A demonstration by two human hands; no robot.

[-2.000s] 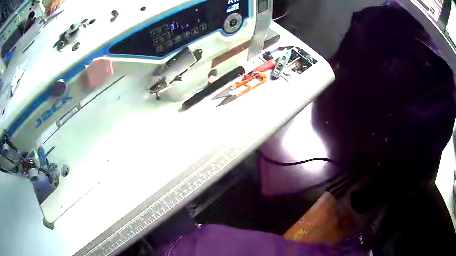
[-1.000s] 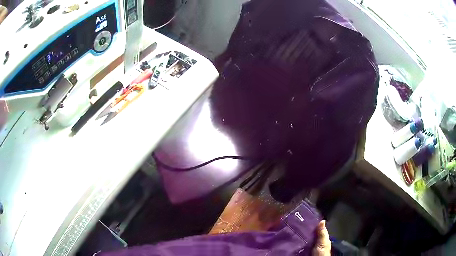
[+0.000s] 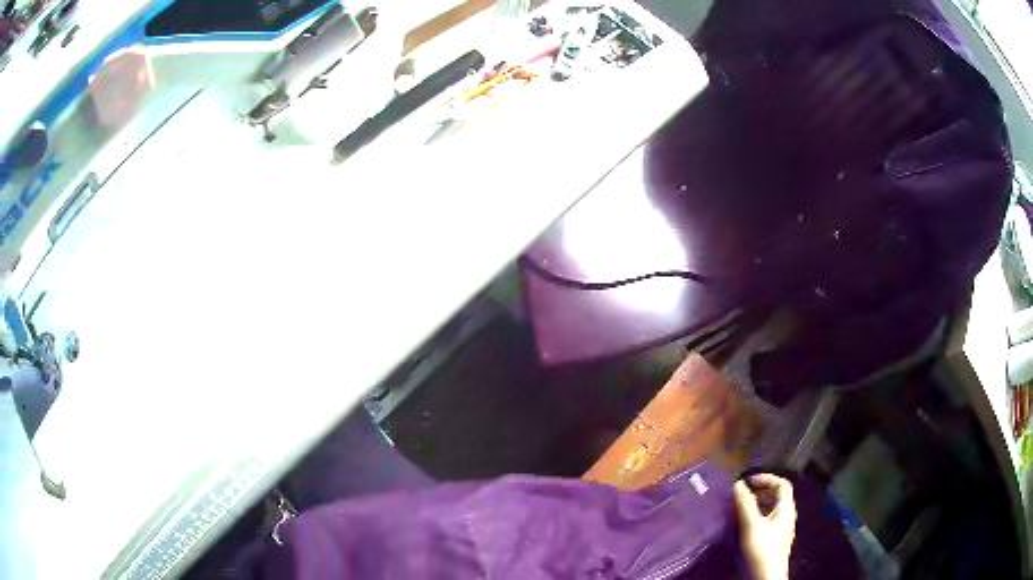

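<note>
A dark purple garment [image 3: 487, 527] lies across my lap at the bottom of the view, with pale stitch lines and a small pale label near its right part. My right hand [image 3: 768, 523] is at the garment's right part, thumb and finger pinching its edge; the lower hand is cut off by the bottom edge. My left hand is not in view. The garment's lower part runs out of the picture.
The white machine table [image 3: 306, 272] fills the left, with needle parts [image 3: 34, 351], orange-red snips [image 3: 498, 82], a black stick [image 3: 410, 104] and a parts tray [image 3: 623, 43]. A large dark purple pile [image 3: 838, 193] hangs at right. A wooden board [image 3: 663, 425] is below.
My right hand came into view one second ago and now shows more fully at the garment. The garment lies bunched higher and wider. The camera view has swung right, then back left.
</note>
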